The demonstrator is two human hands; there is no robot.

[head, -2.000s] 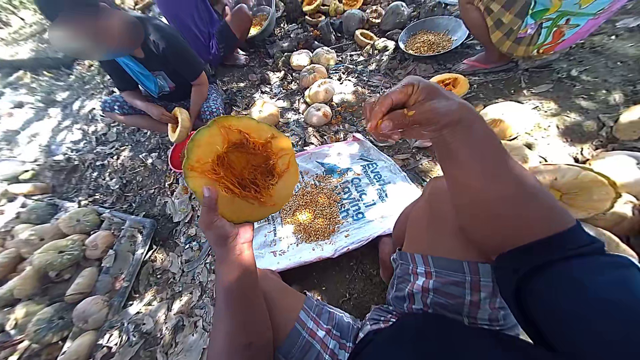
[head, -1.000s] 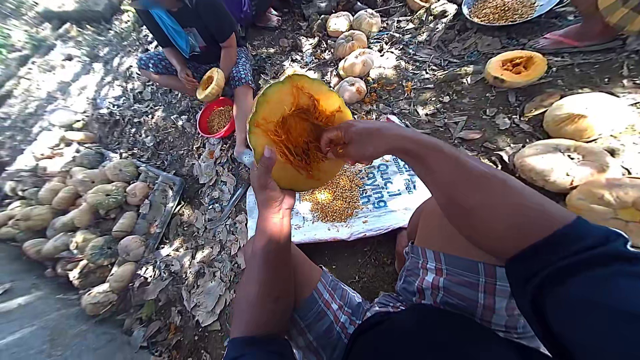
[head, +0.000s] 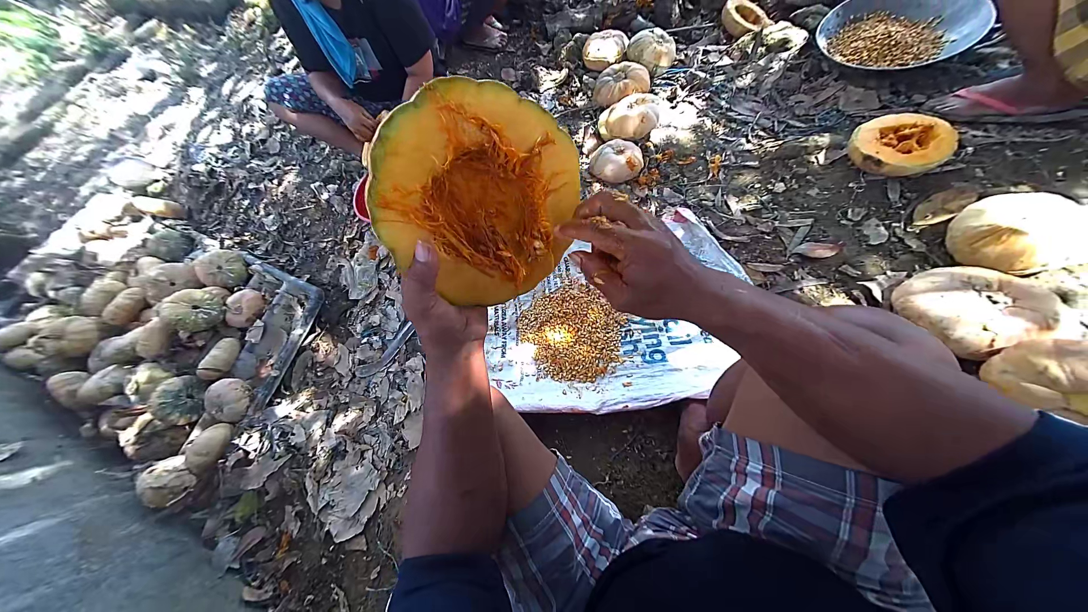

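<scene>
A halved pumpkin (head: 476, 191) is held up by my left hand (head: 442, 306), its thumb on the rim of the cut face. The hollow shows stringy orange pulp. My right hand (head: 629, 255) is at the pumpkin's right edge, fingers curled, with small bits that look like seeds at the fingertips and in the palm. Below both hands a white printed plastic sack (head: 680, 340) lies on the ground, bearing a pile of pumpkin seeds (head: 574, 331).
Whole pumpkins (head: 625, 82) lie ahead, more (head: 977, 310) at the right near a cut pumpkin half (head: 903, 144). A metal basin (head: 969, 25) holds seeds. Many small gourds (head: 191, 310) are heaped left. A person (head: 374, 51) sits beyond a red bowl (head: 361, 200); another's foot (head: 1003, 93) is at the right.
My right hand was inside the pumpkin's hollow one second ago and is now out at its right edge. The left hand still holds the pumpkin.
</scene>
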